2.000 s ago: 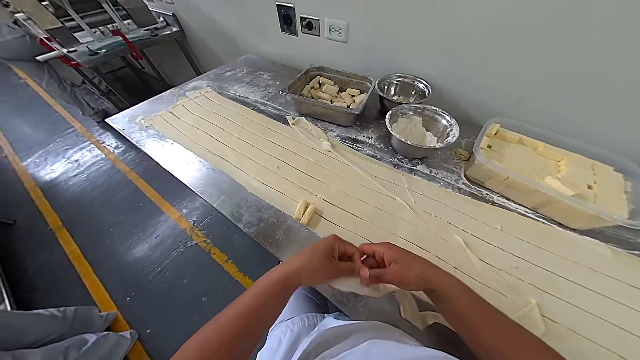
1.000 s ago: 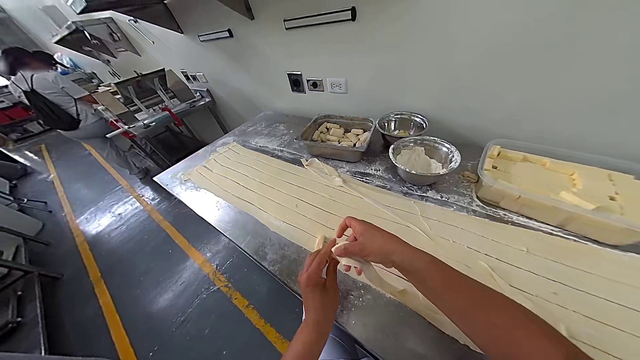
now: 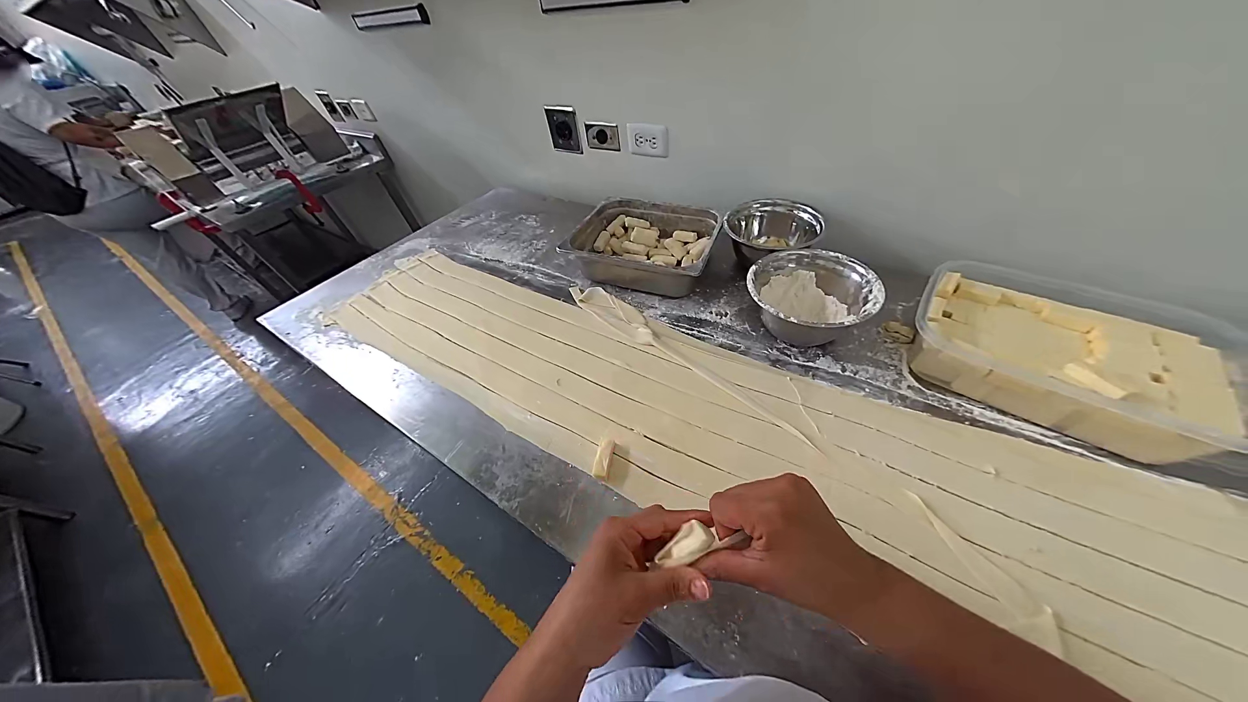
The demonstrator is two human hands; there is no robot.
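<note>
My left hand (image 3: pixel 634 570) holds a small dough-wrapped piece (image 3: pixel 686 544) over the near edge of the steel table. Pinching the dough at that piece's right side is my right hand (image 3: pixel 780 531); a small greyish bit shows between its fingers, too unclear to name. Beyond the hands lies a long sheet of dough (image 3: pixel 546 380), cut lengthwise into strips. One cheese stick (image 3: pixel 604 459) rests on its near edge. A loose thin dough strip (image 3: pixel 731 390) lies across the sheet, and another (image 3: pixel 985 565) lies to the right.
Along the wall stand a steel pan (image 3: pixel 634 278) of wrapped pieces, a steel bowl (image 3: pixel 775 229), a bowl of flour (image 3: pixel 804 310) and a plastic tub (image 3: pixel 1063 409) of cheese. A person (image 3: pixel 58 146) stands far left beside a dough sheeter-like machine (image 3: pixel 244 146). The table edge (image 3: pixel 409 439) borders the floor.
Two sticks lay together on the dough two seconds ago; one lies there now. My hands have come to hold a dough-wrapped piece. The view has swung up and left.
</note>
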